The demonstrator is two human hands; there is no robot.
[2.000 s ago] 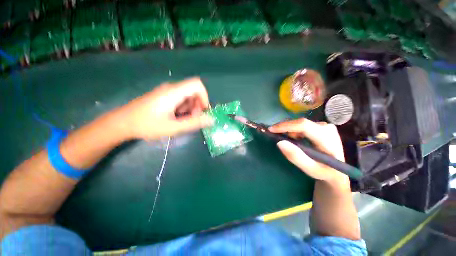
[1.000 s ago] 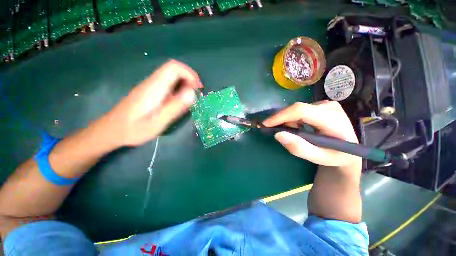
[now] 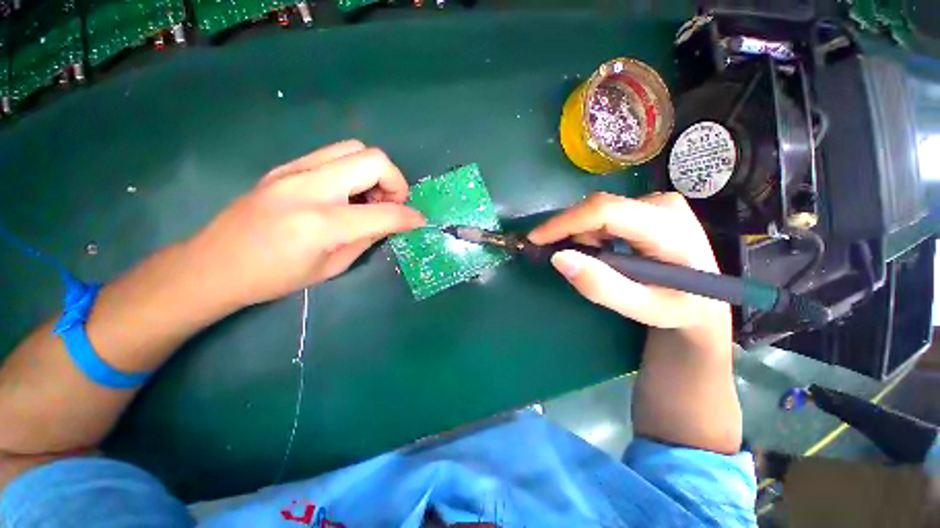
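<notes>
A green circuit board (image 3: 448, 253) lies tilted on the dark green mat in front of me. My right hand (image 3: 629, 258) holds the black soldering iron (image 3: 670, 276) like a pen, its tip over the middle of the board. My left hand (image 3: 320, 211) is at the board's upper left edge, thumb and finger pinched together on the end of the thin solder wire, which points toward the iron tip. The rest of the solder wire (image 3: 300, 359) hangs out below my left hand across the mat.
A yellow tub (image 3: 582, 134) with silvery bits stands beyond my right hand. A black fan unit (image 3: 758, 144) stands at the right. Rows of green boards (image 3: 113, 41) lie along the far edge. A blue strap (image 3: 88, 335) circles my left wrist, its cord running left.
My left hand has moved from the board's corner to over its left part, fingers closer to the iron tip. The view has shifted, so the far boards show less and the fan more.
</notes>
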